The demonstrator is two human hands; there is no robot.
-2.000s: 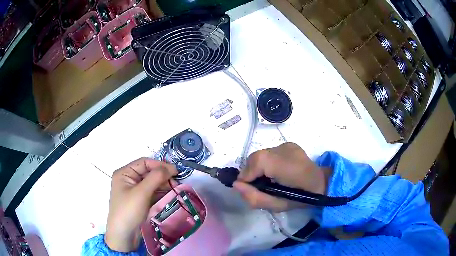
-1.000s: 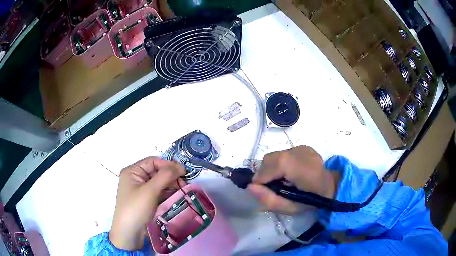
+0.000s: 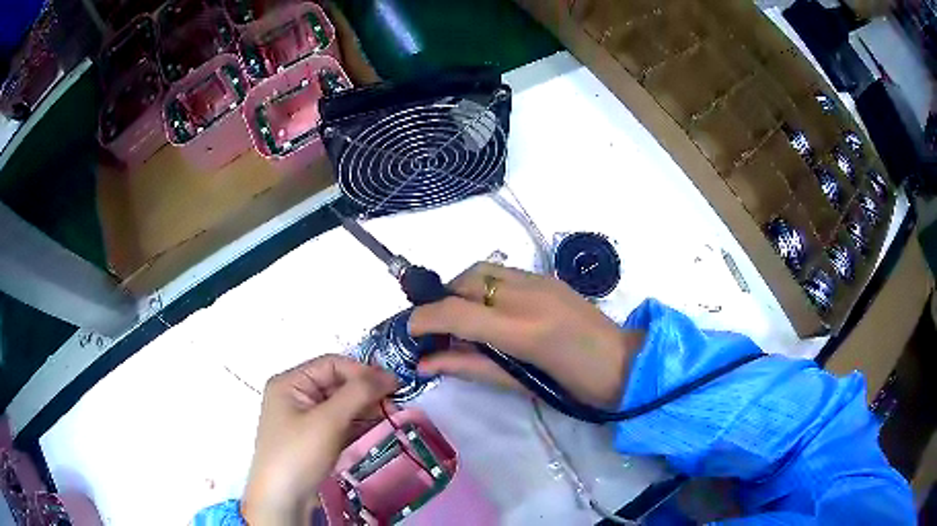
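My left hand (image 3: 308, 426) pinches thin red and dark lead wires (image 3: 390, 416) at the lower left edge of a round speaker driver (image 3: 388, 354). The wires run up from a pink housing (image 3: 457, 493) with green circuit boards, below the driver. My right hand (image 3: 545, 329), with a ring on one finger, holds the black soldering iron (image 3: 416, 279). Its metal tip points up and left, away from the driver. The thumb and fingers of my right hand are at the driver's magnet and cover part of it. The wire ends are hidden by my left fingers.
A fume fan (image 3: 421, 159) stands behind the hands. A second driver (image 3: 587, 264) lies to its right, by a pale cable. A carton (image 3: 170, 221) of pink housings is at the upper left. A cardboard speaker tray (image 3: 719, 170) is at the right. The iron's cord (image 3: 668, 401) crosses my right sleeve.
The iron's tip has left the driver and now points up toward the fan. My right hand has moved left over the driver. My left hand still pinches the wires. The view has shifted slightly.
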